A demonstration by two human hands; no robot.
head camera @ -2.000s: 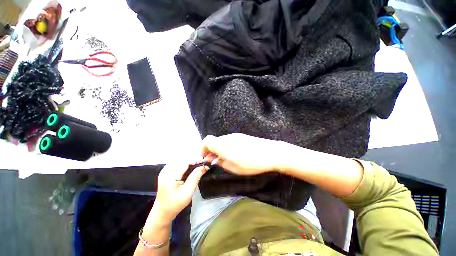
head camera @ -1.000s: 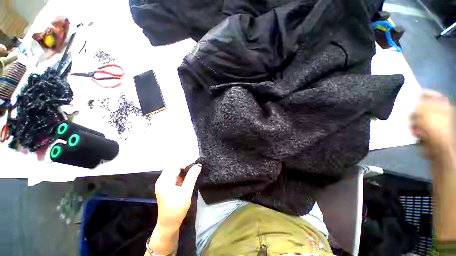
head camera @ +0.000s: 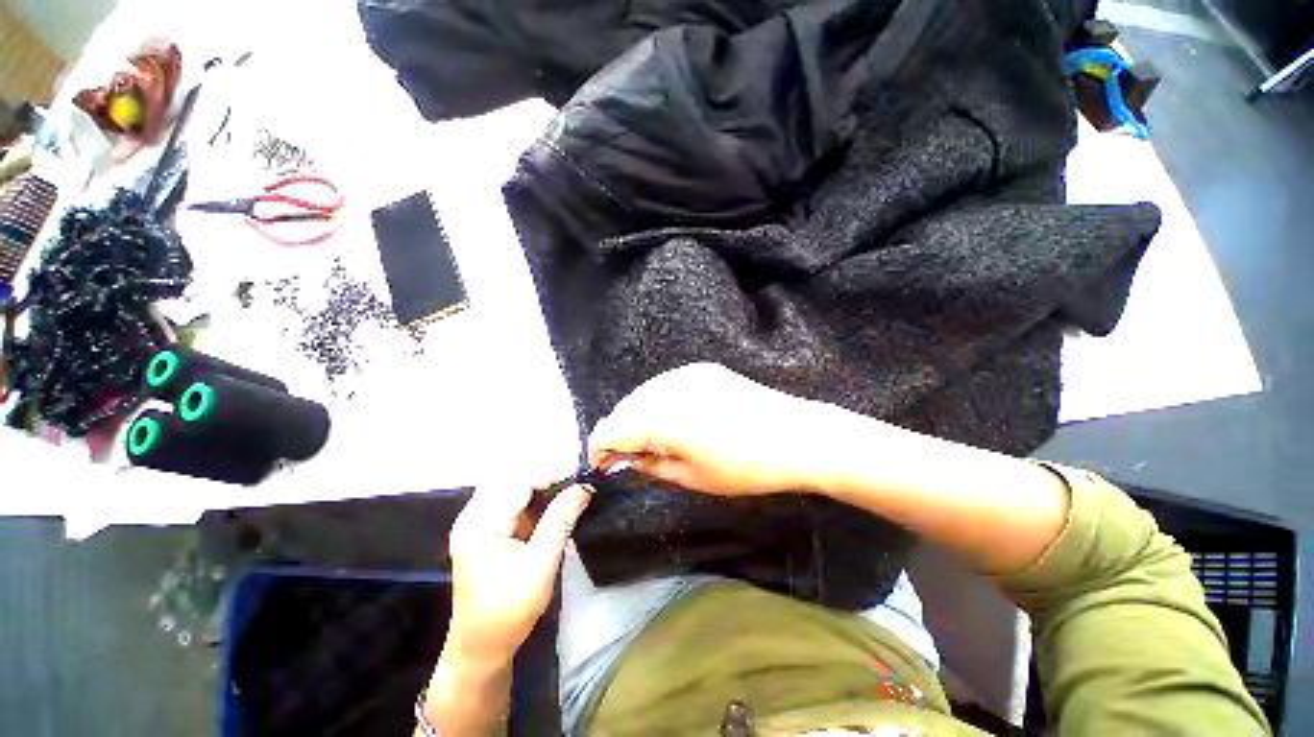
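Note:
A large dark flecked coat (head camera: pixel 865 317) lies over the white table and my lap, with smoother black lining (head camera: pixel 677 130) showing toward the far side. My left hand (head camera: pixel 504 554) pinches the coat's edge at the near edge of the table. My right hand (head camera: pixel 706 439) is at the same spot, its fingertips close together and almost touching my left fingertips. A needle or thread between the fingertips is too small to make out.
On the white table (head camera: pixel 476 418) left of the coat are black thread cones (head camera: pixel 252 425), a shiny black tangle (head camera: pixel 101 310), red-handled scissors (head camera: pixel 296 210), a phone (head camera: pixel 418 259) and small dark specks (head camera: pixel 339 317). A blue-rimmed bin (head camera: pixel 238 648) and black crate (head camera: pixel 1247 576) stand below.
One second ago my right hand was far out to the right; it has come back to my left hand at the coat's edge. My left hand still pinches the same edge.

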